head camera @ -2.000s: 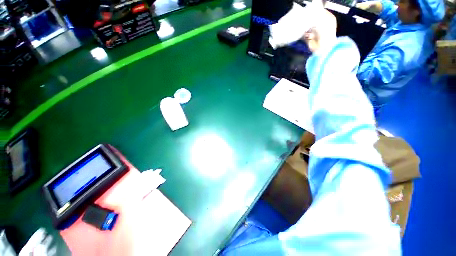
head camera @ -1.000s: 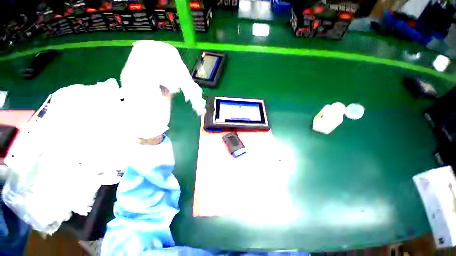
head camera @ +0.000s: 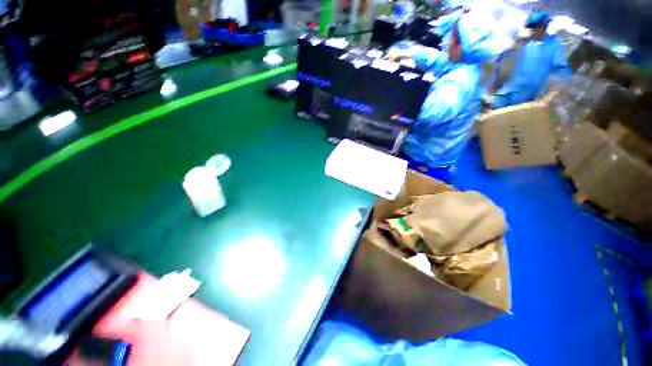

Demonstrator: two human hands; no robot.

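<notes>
A lit tablet (head camera: 71, 292) lies at the lower left on the red-pink mat (head camera: 211, 330). A dongle (head camera: 106, 352) with a blue end is beside it, cut by the bottom edge. A thin white piece, perhaps a wipe (head camera: 169, 292), lies on the mat. A white bottle (head camera: 204, 191) with its round cap open stands on the green bench. A blurred whitish shape, perhaps my left hand (head camera: 25, 342), overlaps the tablet's lower left corner; its fingers cannot be made out. My right hand is out of the picture.
A white box (head camera: 366, 169) lies at the bench's right edge, before black TOPDON cartons (head camera: 357, 99). An open brown carton (head camera: 422, 304) with brown paper stands against the bench edge. One person (head camera: 447, 107) in blue is behind it, another (head camera: 532, 64) farther back.
The view has swung right from the white bag heap to the cartons and floor. The gloved hand and raised sleeve seen earlier are gone from there. Tablet, dongle and bottle keep their places.
</notes>
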